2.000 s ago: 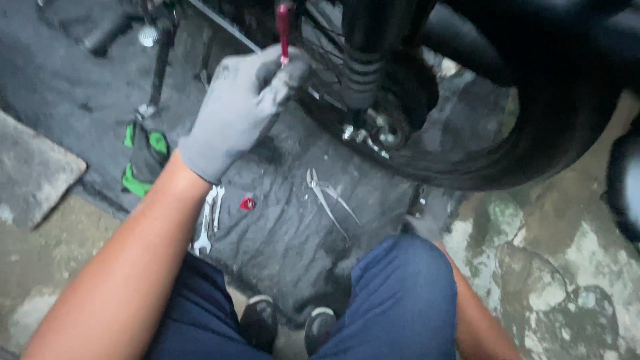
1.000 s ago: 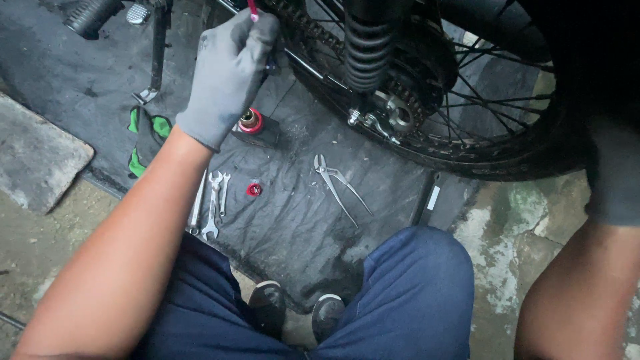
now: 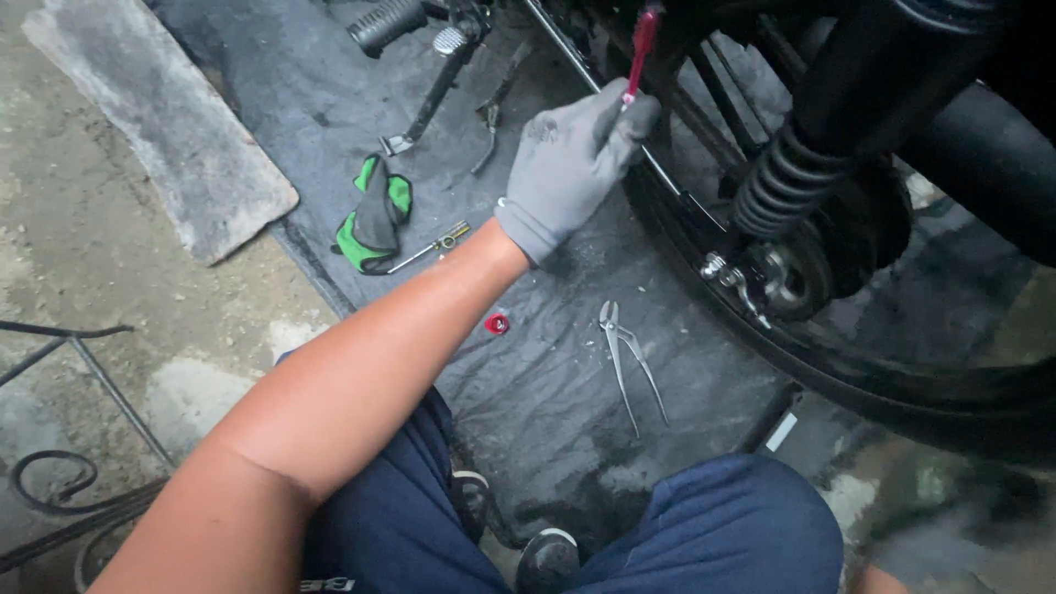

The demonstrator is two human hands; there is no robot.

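My left hand [image 3: 577,161], in a grey glove, pinches a slender red object [image 3: 642,54] between thumb and fingers, beside the chrome rod [image 3: 569,49] of a motorcycle. Blurred at the lower right is my right hand [image 3: 940,536], also gloved in grey; what its fingers do cannot be told. A pair of slip-joint pliers [image 3: 623,351] lies on the dark sheet [image 3: 528,396], handles toward my feet. Left of it sits a small red cap [image 3: 497,323]. A screwdriver [image 3: 433,246] is partly covered by my forearm.
The rear tyre [image 3: 742,346], shock absorber [image 3: 792,181] and axle nut [image 3: 712,264] fill the right side. Side stand [image 3: 429,107] and footrest [image 3: 386,25] are at the top. A green and black glove [image 3: 375,219], a flat slab [image 3: 173,124] and a scrolled metal frame [image 3: 103,371] lie leftward.
My right hand has moved from beside the tyre at the right edge down to the lower right. My left hand keeps hold of the red object. The view has shifted.
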